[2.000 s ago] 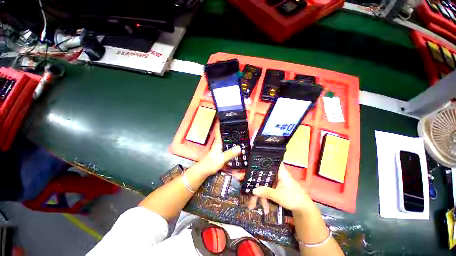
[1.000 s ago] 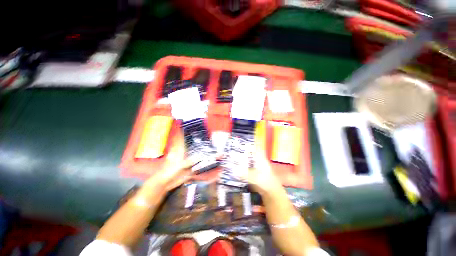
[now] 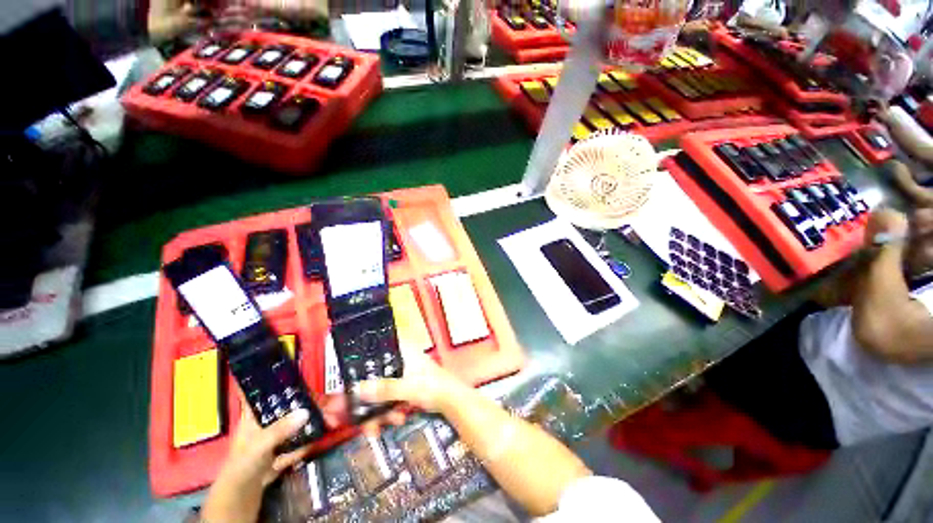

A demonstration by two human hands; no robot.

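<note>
My left hand point(image 3: 258, 449) holds an open black flip phone by its keypad half, the thumb on the lower keys. The phone's display point(image 3: 220, 301) is lit white. My right hand point(image 3: 409, 386) holds a second open flip phone by the bottom of its keypad point(image 3: 366, 345); its display point(image 3: 353, 255) is also lit white. Both phones are above the red-orange phone tray point(image 3: 491, 325). In the tray lie closed black phones point(image 3: 265, 259), a yellow-faced phone point(image 3: 197, 396) and a cream-faced phone point(image 3: 460, 307). Parts of other pockets are hidden by the held phones.
Several batteries point(image 3: 370, 462) lie along the bench's near edge. Right of the tray are a smartphone point(image 3: 580, 274) on white paper and a small fan point(image 3: 606, 182). Other loaded trays point(image 3: 307, 143) stand behind and right. A person's arm point(image 3: 888, 306) is at the right.
The view has swung to the right, so the tray now shows further left and a person and more trays appear. Both hands still hold the open phones, now tilted leftward in view.
</note>
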